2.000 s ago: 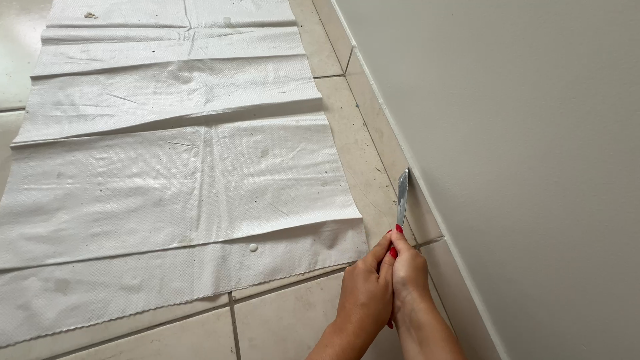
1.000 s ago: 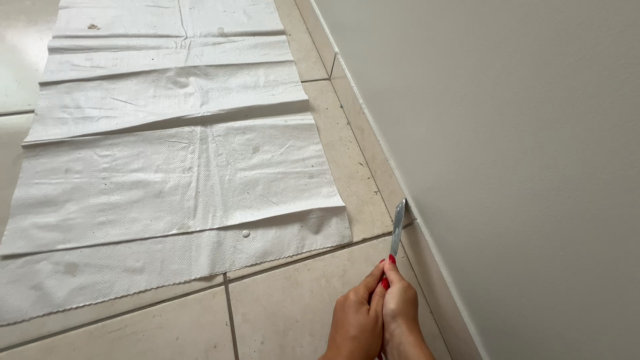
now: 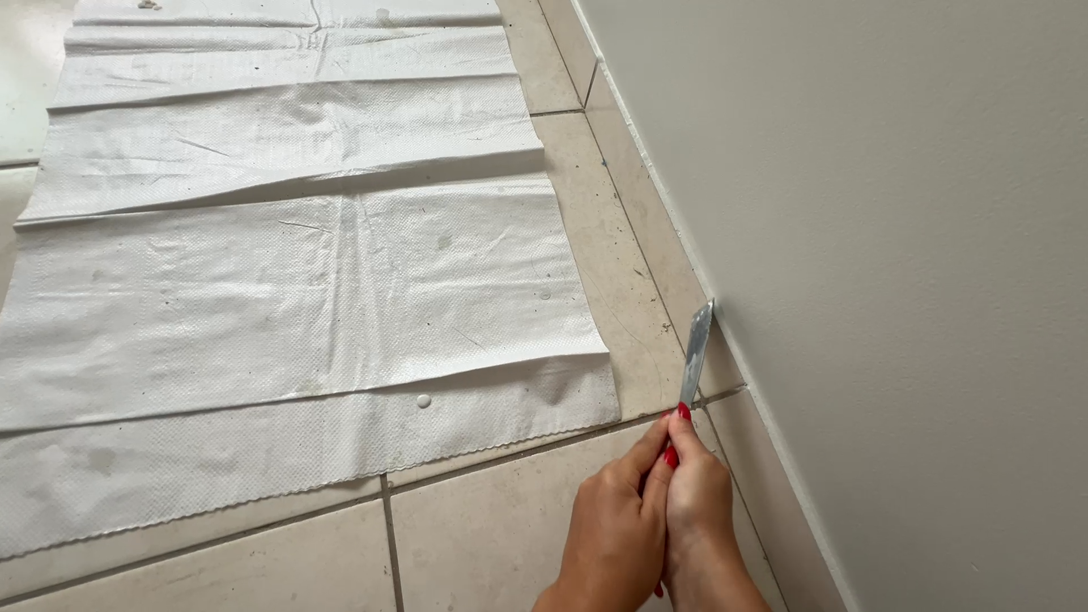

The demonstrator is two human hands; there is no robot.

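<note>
Both my hands are clasped together at the lower right around the handle of a metal scraper or putty knife [image 3: 696,353]. My left hand [image 3: 614,518] wraps it from the left, and my right hand [image 3: 704,510] lies against it on the right, thumb along the top. The handle is mostly hidden by my fingers; a bit of red shows below them. The blade points up and away, its tip at the top edge of the tiled skirting [image 3: 650,208], where it meets the grey wall [image 3: 901,255].
A creased white sheet, paper-like [image 3: 459,272], covers the floor on the left, with a small white drop [image 3: 424,401] on it. Beige floor tiles [image 3: 297,565] show around it. Dark crumbs lie along the skirting's foot. The wall rises close on the right.
My hands and the blade have moved a little along the skirting, back towards me, since the earliest frame. Both hands keep their hold.
</note>
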